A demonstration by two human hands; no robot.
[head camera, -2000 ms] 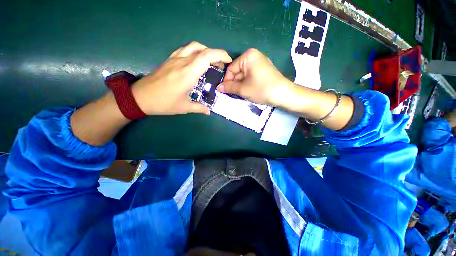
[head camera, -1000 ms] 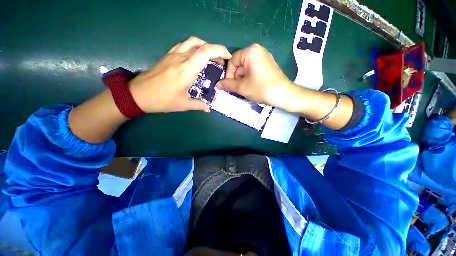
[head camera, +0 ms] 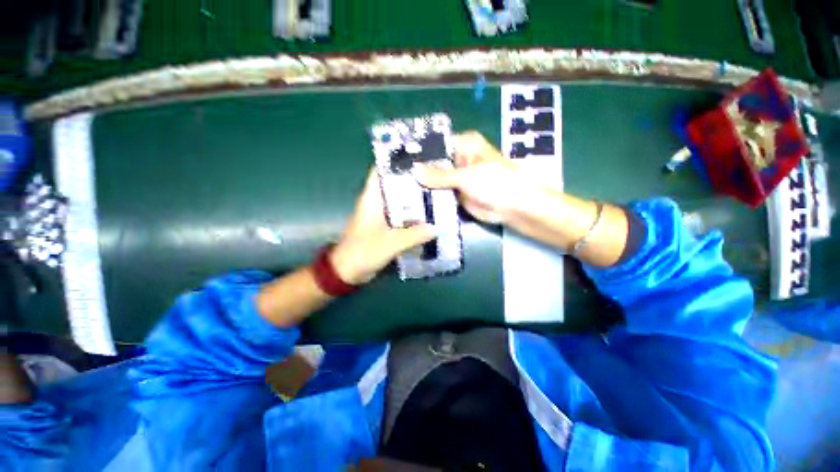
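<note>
A silvery phone unit (head camera: 431, 263) is held upright in the picture by both hands, its dark circuit end away from me. A black sticker (head camera: 425, 150) lies over the circuit end. My left hand (head camera: 373, 235) grips the phone's left side, thumb across its lower half. My right hand (head camera: 479, 180) is at its right side, thumb on the upper part by the sticker; its other fingers are partly hidden behind the phone. A white sticker strip (head camera: 534, 286) lies to the right, partly under my right forearm, with several black shapes at its far end.
A red parts box (head camera: 723, 138) with pale tan pieces stands at right, a white-tipped stub (head camera: 677, 159) beside it. Spare sticker strips (head camera: 790, 235) lie at far right. A worn rail (head camera: 368, 66) crosses behind; phone units lie beyond. A white strip (head camera: 83, 230) and small parts are at left.
The view has turned and shifted, now showing the rail, units beyond it and the left side. The phone has swung from slanted to nearly upright in the picture, and my right fingertips have opened from their pinch.
</note>
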